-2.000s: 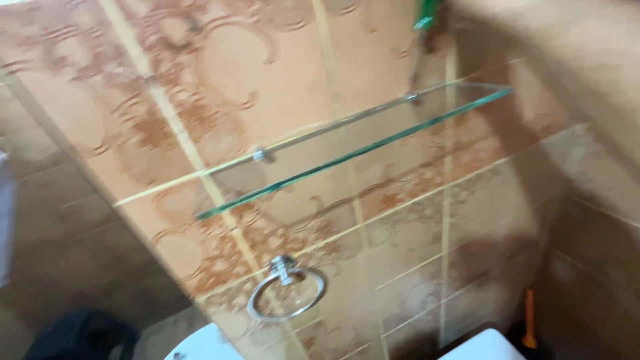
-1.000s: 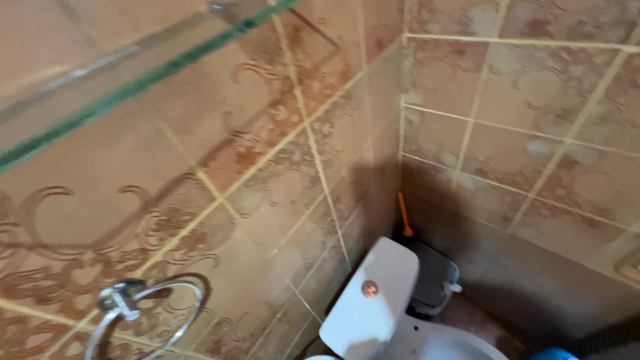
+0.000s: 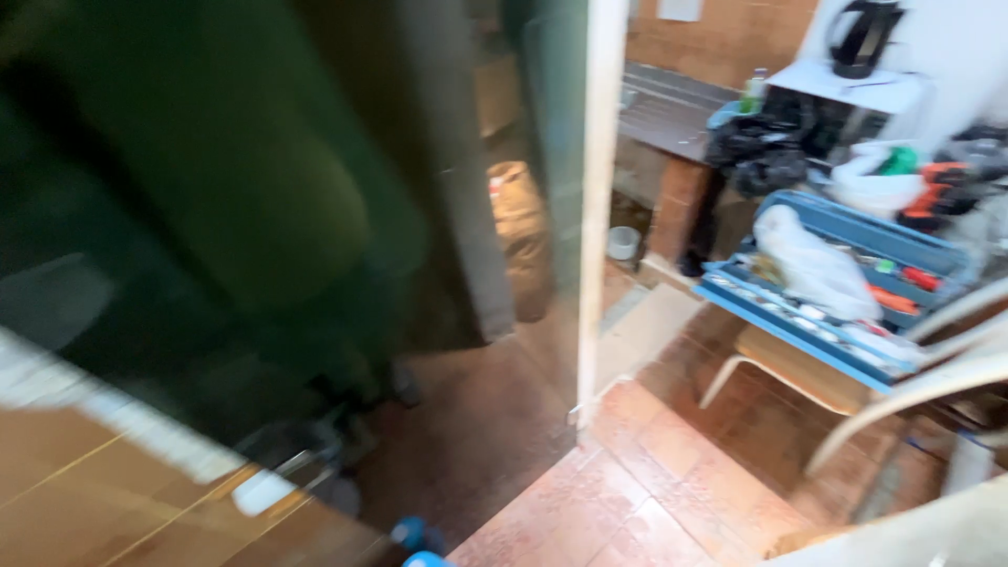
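Note:
Neither my left hand nor my right hand shows in the head view, so what they hold cannot be seen. At the right, an open blue toolbox [image 3: 795,339] with tools and a white plastic bag [image 3: 811,264] rests on a wooden-seated chair [image 3: 811,370]. Orange and red tool handles [image 3: 894,299] lie in its tray. Behind it is a white bag [image 3: 874,185] with something green in it. The picture is blurred.
A glass pane with a white edge [image 3: 594,220] stands mid-view, beside dark green fabric [image 3: 260,157]. A black kettle [image 3: 864,39] stands on a small white table [image 3: 858,87]. Black plastic bags [image 3: 756,153] hang near the counter [image 3: 669,110]. Reddish tiles [image 3: 630,488] cover the floor.
The view has swung from the tiled wall with its glass shelf, towel ring and toilet to a doorway area with the toolbox. An arm seen at the upper right two seconds ago is out of view.

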